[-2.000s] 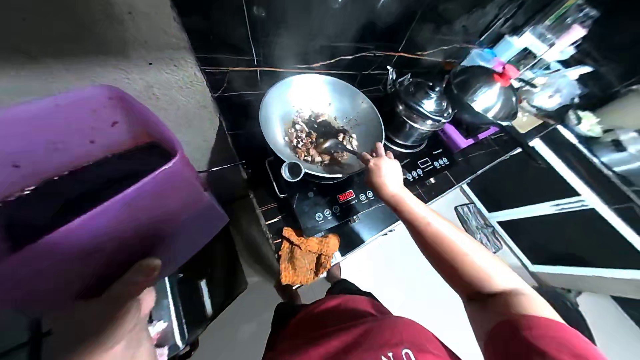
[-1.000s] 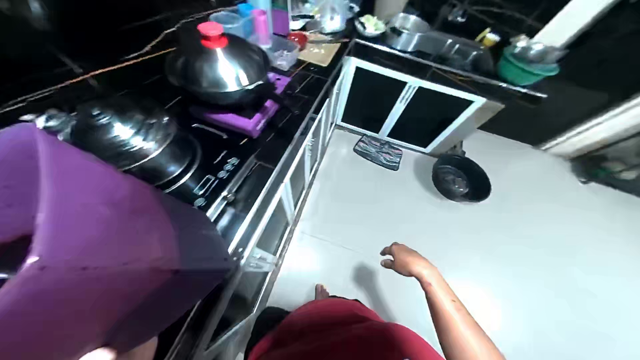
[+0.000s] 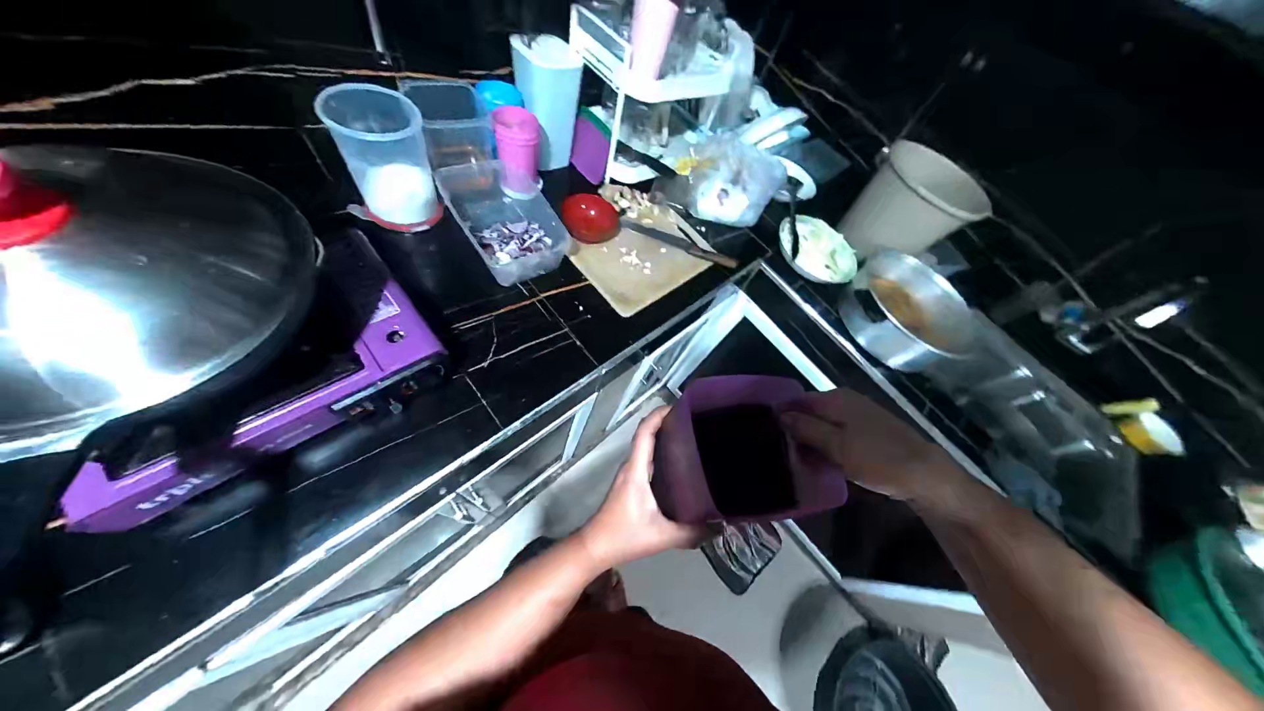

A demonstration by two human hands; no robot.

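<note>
A purple plastic container (image 3: 676, 464) with a dark inside is held between my two hands, over the floor beside the counter edge. My left hand (image 3: 632, 494) grips its left side, with the thumb up along the wall. My right hand (image 3: 854, 439) holds the right rim, fingers over the edge. What the container holds is too dark to tell. Nearest on the counter is a cutting board (image 3: 642, 272) with chopped pale pieces and a knife (image 3: 681, 244), beside a red bowl (image 3: 591, 217) and a clear tub of chopped purple onion (image 3: 513, 242).
A lidded wok (image 3: 148, 286) stands on a purple portable gas stove (image 3: 395, 336) at left. Cups, a white rack (image 3: 681, 87) and a plastic bag line the back. A metal pot (image 3: 913, 306) and a beige bucket (image 3: 913, 197) are by the sink. A black basin is on the floor.
My right hand held a spoon in the open wok two seconds ago, then was empty over the floor. Now it grips the purple container along with my left hand. The view has swung right.
</note>
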